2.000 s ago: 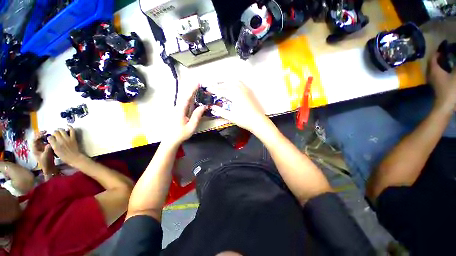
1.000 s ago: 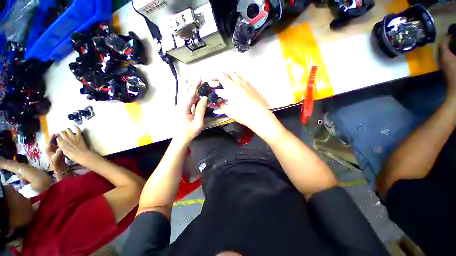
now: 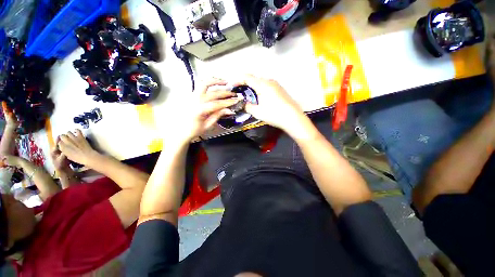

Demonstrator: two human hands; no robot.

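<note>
A round black camera housing with a silvery, pale inside is between my two hands at the bench's front edge. My left hand has its fingers over the housing's left side and its open face. My right hand holds its right side. The fingers hide much of the housing, and any small part inside cannot be made out.
A screw feeder stands behind my hands, with a black cord at its left. Partly built units are piled at the left. A red-handled tool lies across the bench edge at the right. Workers sit on both sides.
The round housing's rim and inside now show between my hands, where a small dark part showed before. My left fingers have moved over it. The view has shifted slightly.
</note>
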